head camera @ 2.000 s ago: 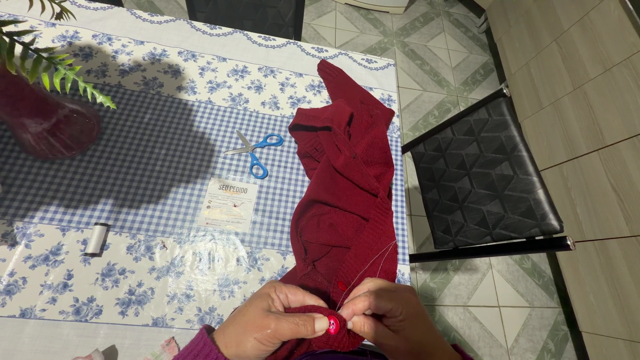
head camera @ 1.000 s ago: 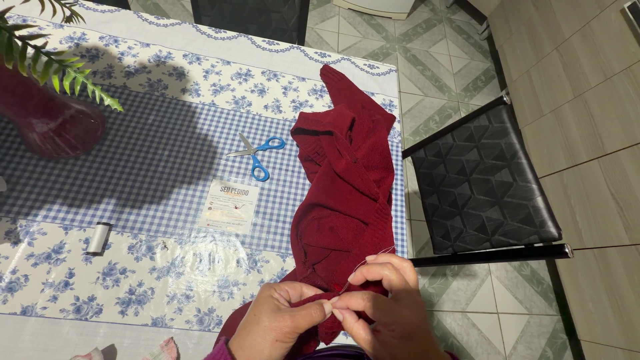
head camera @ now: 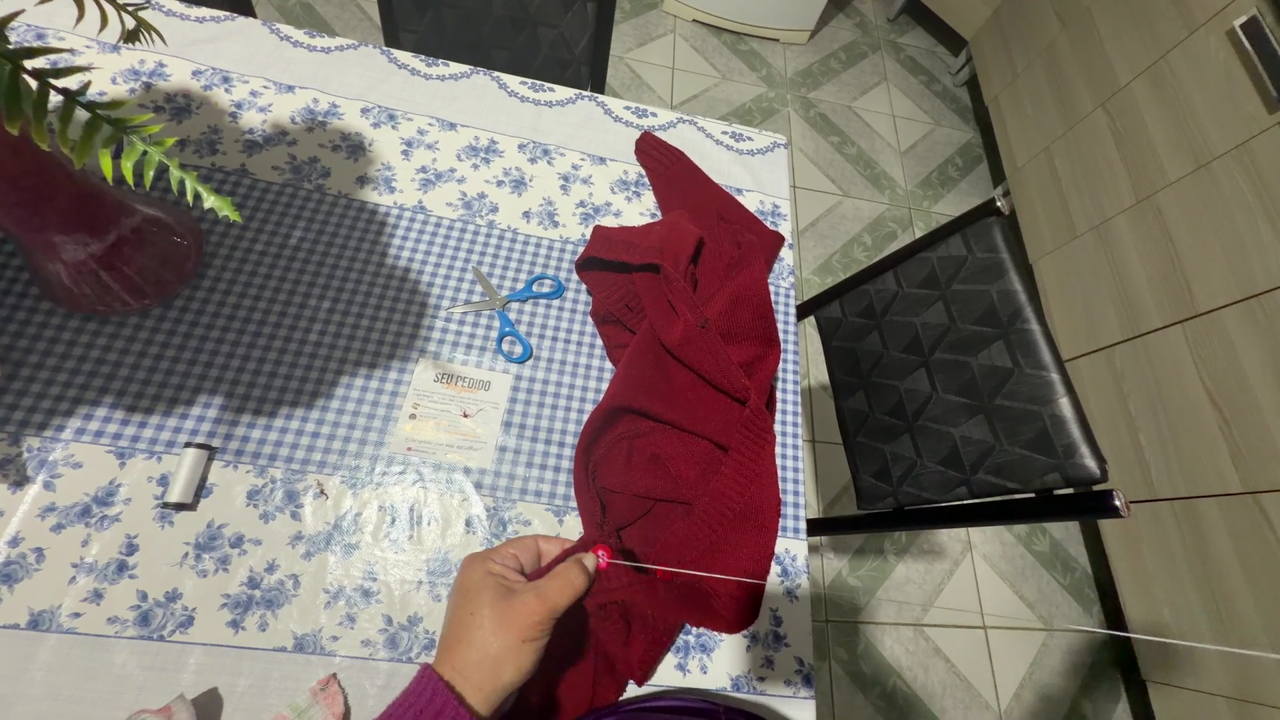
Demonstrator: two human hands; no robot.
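My left hand pinches the edge of a dark red knitted garment beside a shiny red button. From the button a white thread runs taut to the right, past the table edge and out of the frame. My right hand is outside the view. Scissors with blue handles lie with blades parted on the checked cloth, left of the garment. Below them is a printed card with a small dark red tangle on it. A spool of white thread lies farther left.
A dark red vase with green fern-like leaves stands at the upper left. The floral tablecloth ends at the right, where a black padded chair stands. Another dark chair is behind the table. Pinkish fabric pieces lie at the lower edge.
My right hand, which was at the garment beside my left hand, has left the view to the right. The white thread is now stretched out from the button.
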